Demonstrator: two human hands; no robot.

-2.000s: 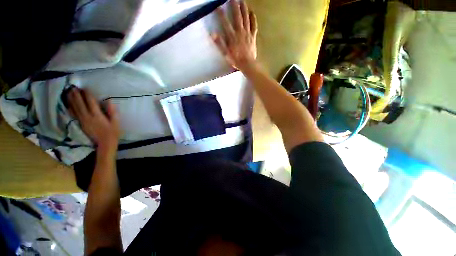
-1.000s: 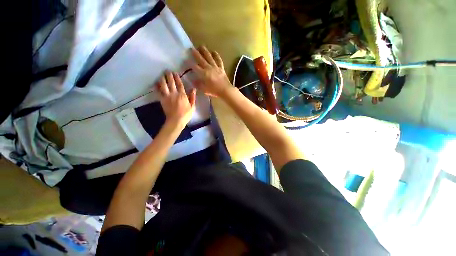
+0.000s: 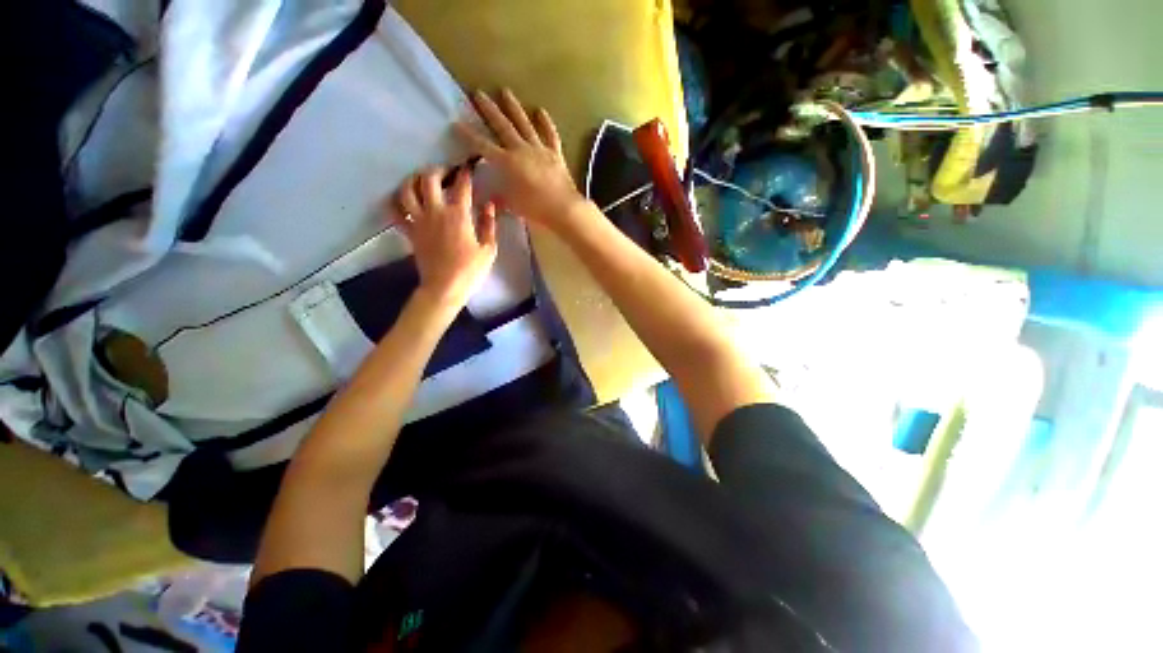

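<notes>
A garment (image 3: 306, 191) lies with its pale side up, crossed by dark strips and a thin dark seam line. A dark square pocket piece with a white band (image 3: 329, 325) lies on it, partly under my left forearm. My left hand (image 3: 446, 232) rests at the seam near the garment's right edge, fingers curled, a small dark bit of cloth at its fingertips. My right hand (image 3: 520, 160) lies beside it on the edge, fingers spread. Whether the left fingers pinch the cloth is unclear. A tan curved shape (image 3: 134, 367) shows at the left.
The iron with its orange-red handle (image 3: 670, 194) rests on the yellow table padding (image 3: 574, 64), right of my hands. A blue hose (image 3: 852, 242) loops beyond it. Rumpled garment folds (image 3: 58, 396) lie at the left. A cluttered heap stands at the upper right.
My left hand has moved from the garment's left side to beside my right hand at the edge. My right hand has come down along the edge. Lately the left fingers have curled more.
</notes>
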